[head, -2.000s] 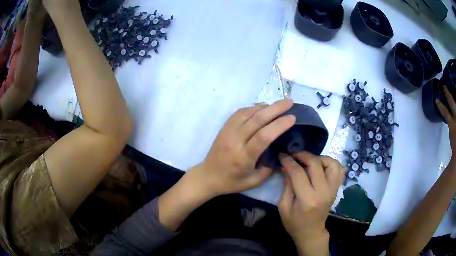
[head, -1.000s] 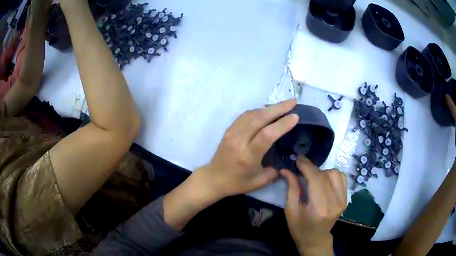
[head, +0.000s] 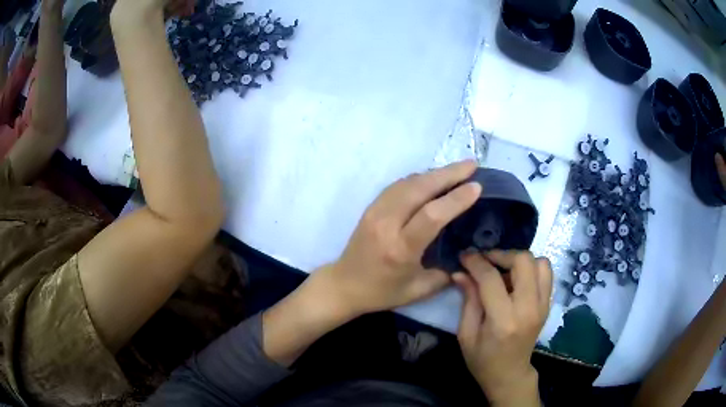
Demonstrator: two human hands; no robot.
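My left hand grips a black cup-shaped housing by its left wall, fingers over the rim and thumb low. The housing is tilted with its open side towards me, and its round raised hub shows inside. My right hand has its bent fingertips inside the housing, just below the hub, on a small legged insert that they almost wholly cover. A single loose legged insert with a pale centre lies just beyond the housing. A heap of the same inserts lies to the right.
More housings stand at the far right, some touching. Another insert heap lies far left beside a neighbour's bare arm. Another person's arm is at the right edge. Crinkled clear film and a green patch lie on the white-covered table.
My right fingertips have moved inside the housing below the hub, covering the pale insert centre seen a second ago. My left hand keeps its grip. The view has shifted slightly.
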